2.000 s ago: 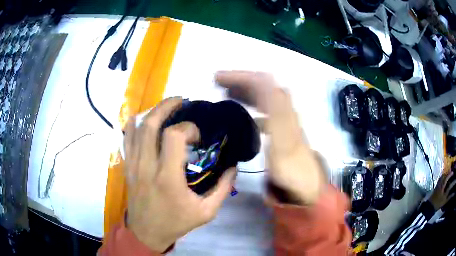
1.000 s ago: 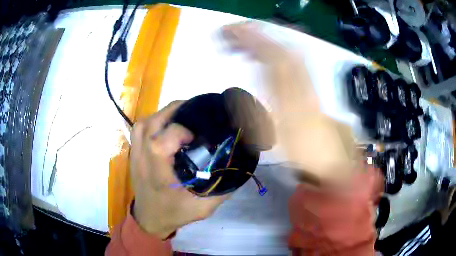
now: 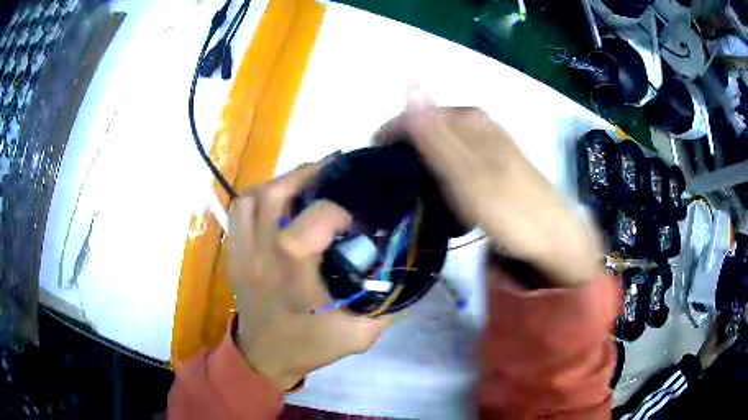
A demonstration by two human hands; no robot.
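Note:
My left hand [image 3: 287, 271] holds a round, open black housing [image 3: 361, 184] from its left side, with the thumb over the rim. Inside the housing are a silvery-white block [image 3: 358, 253], a white connector plug [image 3: 377, 285] and thin blue, yellow and green wires [image 3: 400, 246]. A blurred small blue plug hangs at the lower right. My right hand [image 3: 492, 180] is blurred and lies against the upper right side of the housing. Its fingertips and any grip are hard to see.
A black pigtail cable [image 3: 195, 123] crosses orange tape [image 3: 275, 90] on the white sheet [image 3: 115, 189]. Black oval modules [image 3: 627, 225] stand in rows at right. White-and-black units [image 3: 619, 74] stand at upper right. Another person's hand [image 3: 718, 340] and striped sleeve show at lower right.
My right hand has come down and in to the housing's upper right side. My left hand still holds the housing, now a little further right in the picture.

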